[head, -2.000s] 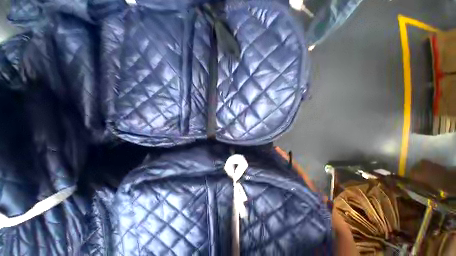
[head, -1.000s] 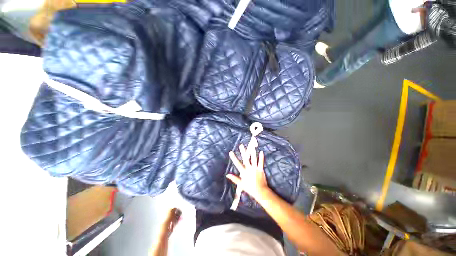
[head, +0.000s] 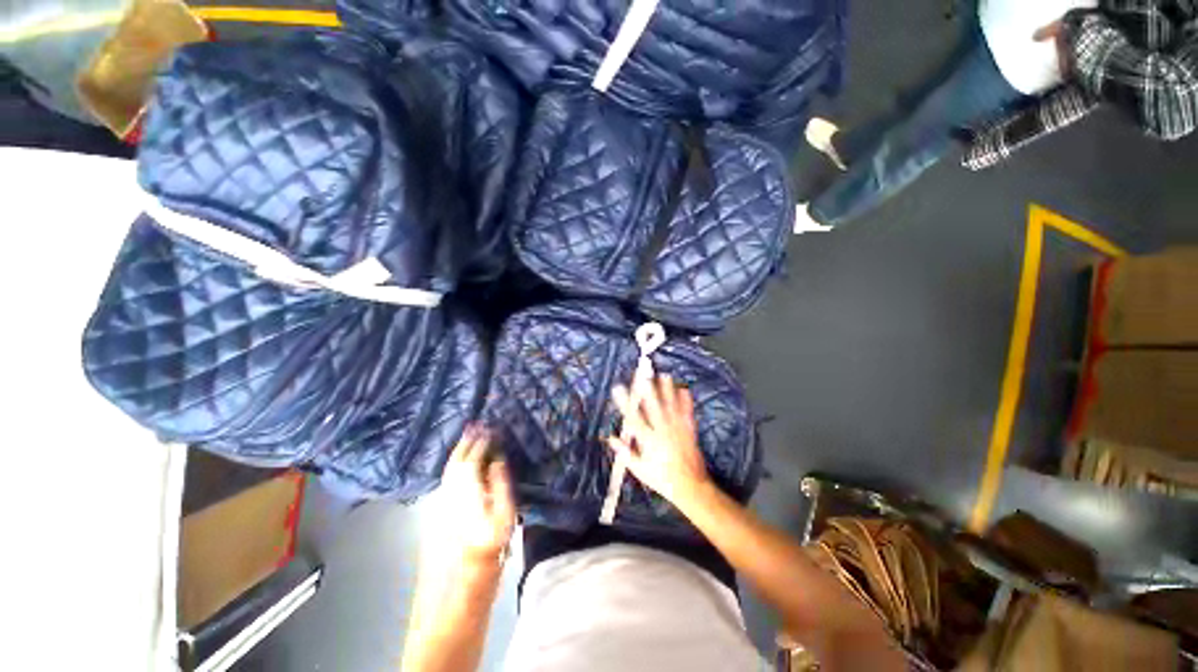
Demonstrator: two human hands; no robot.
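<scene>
A navy quilted backpack bundle [head: 552,374] with a knotted white tie strip [head: 614,486] lies right in front of my body. My right hand [head: 661,437] rests spread on its top, over the strip. My left hand [head: 480,492] is at the bundle's left near corner, fingers slightly bent; whether it touches the bundle is unclear. A larger navy bundle [head: 263,355] with a white band [head: 250,252] lies to the left, partly over a white table. Another navy bundle [head: 591,197] with a dark strap lies just beyond.
A white tabletop [head: 79,525] is at left, with a carton [head: 237,545] beside it. Brown bags [head: 874,571] stand at lower right. Cartons [head: 1150,355] are at far right, past a yellow floor line [head: 1018,355]. A person in jeans [head: 920,125] is at upper right.
The view has drawn back from the close bundles. My left hand has come up from the lower edge to the near bundle's left side. My right hand stays on the bundle.
</scene>
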